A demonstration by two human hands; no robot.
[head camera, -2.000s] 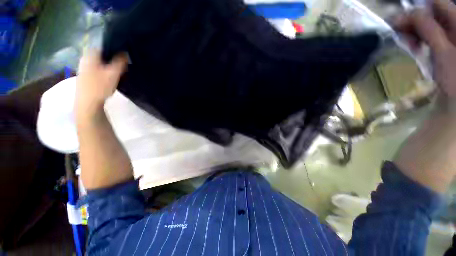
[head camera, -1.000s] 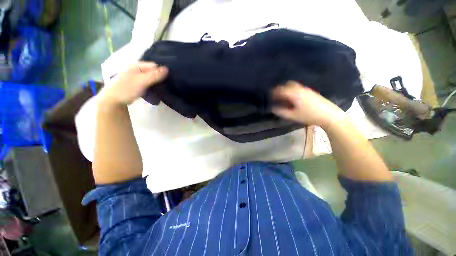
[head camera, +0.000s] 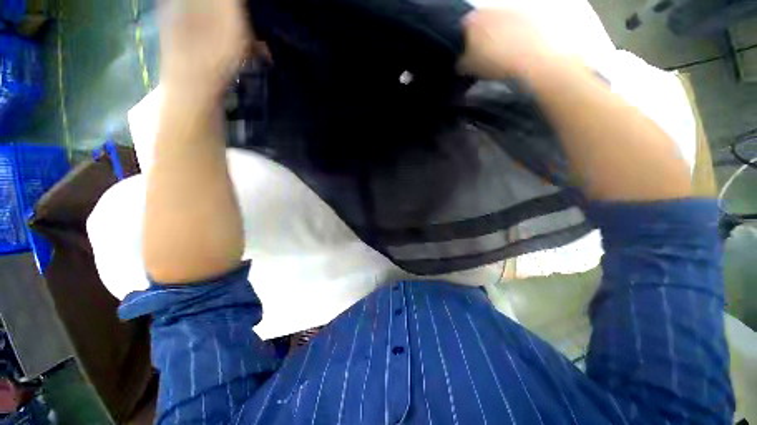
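Note:
A black garment (head camera: 349, 108) hangs from my hands over the white padded board (head camera: 282, 241). Its lower part is sheer, with darker bands near the hem. A small white tag (head camera: 406, 77) shows on the opaque upper part. My left hand (head camera: 203, 41), blurred and near the top edge, is at the garment's upper left; its fingers are unclear. My right hand (head camera: 506, 41), also blurred, grips the garment's upper right edge. The top of the garment is cut off by the picture's edge.
White cover (head camera: 656, 104) lies behind and right of the garment. A brown-lined bin (head camera: 91, 266) stands at the left, with a blue crate (head camera: 21, 195) beyond it. A thin pale cord (head camera: 730, 183) shows at the right edge. Green floor shows on both sides.
Both hands have moved up and away from me. The garment, bunched on the board before, is now spread with its sheer hem towards me. The iron at the right is no longer visible.

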